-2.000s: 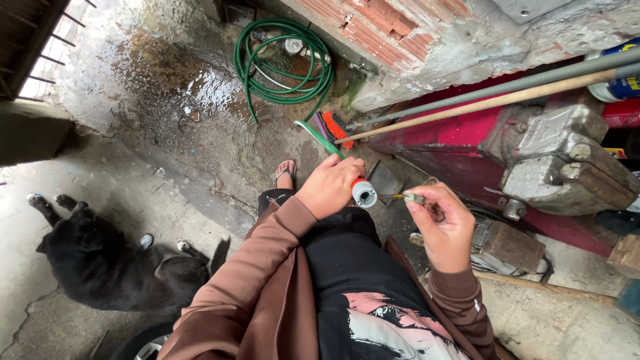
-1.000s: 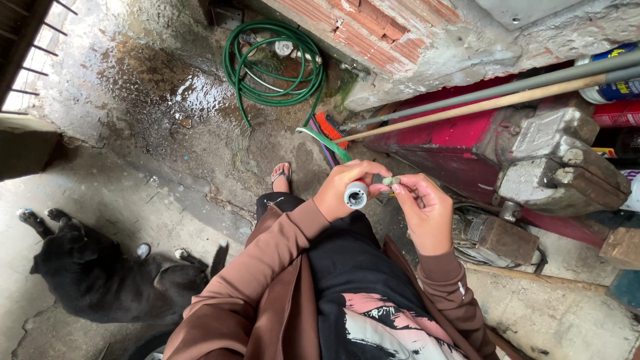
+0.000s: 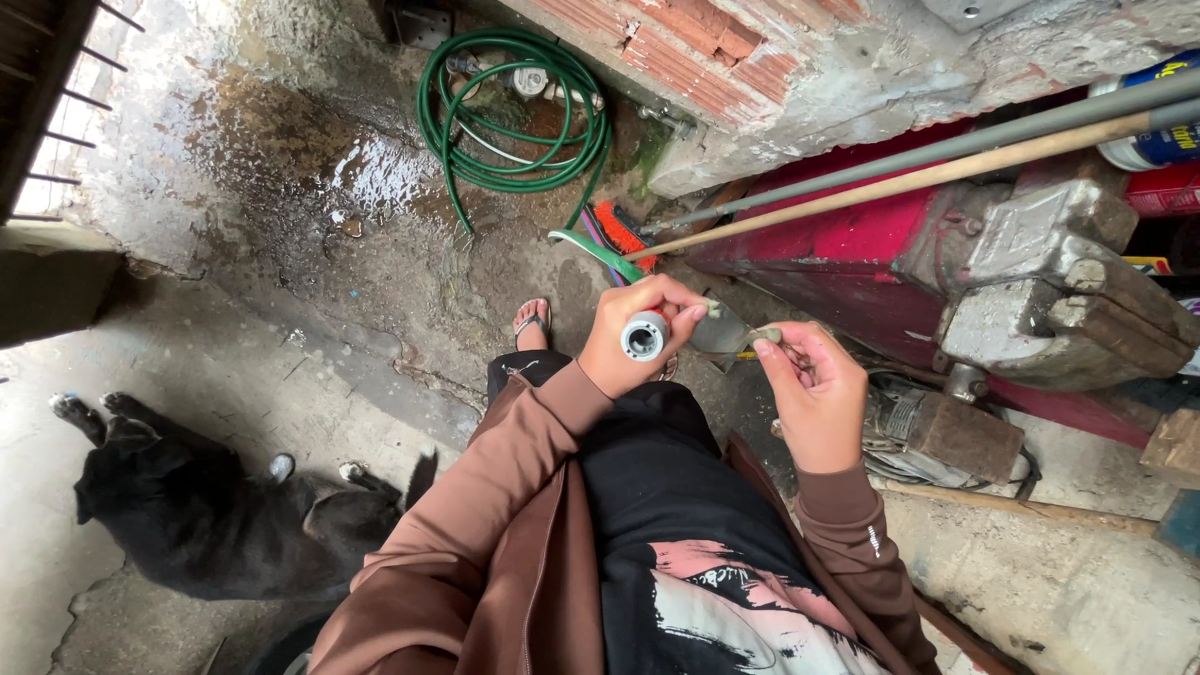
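Note:
My left hand (image 3: 637, 333) is closed round a grey and red hose fitting (image 3: 645, 336), its round open end facing up. Between that hand's thumb and forefinger is a small pale green piece (image 3: 712, 307). Across a short gap to the right, my right hand (image 3: 814, 384) pinches another small greenish piece (image 3: 767, 335) at its fingertips. More small bits seem to lie under its curled fingers, too hidden to name. A flat green hose (image 3: 595, 251) runs toward my left hand; whether it joins the fitting is hidden.
A coiled green hose (image 3: 431, 112) lies on wet concrete by a water meter (image 3: 530, 82). An orange-bristled broom (image 3: 621, 230) and long poles (image 3: 900, 183) lean beside a red cabinet (image 3: 844, 225) with a metal vise (image 3: 1022, 281). A black dog (image 3: 225, 506) lies at left.
My hands came together at the small greenish piece a second ago and are now apart, each with a greenish piece at the fingertips. The fitting has stayed in my left hand.

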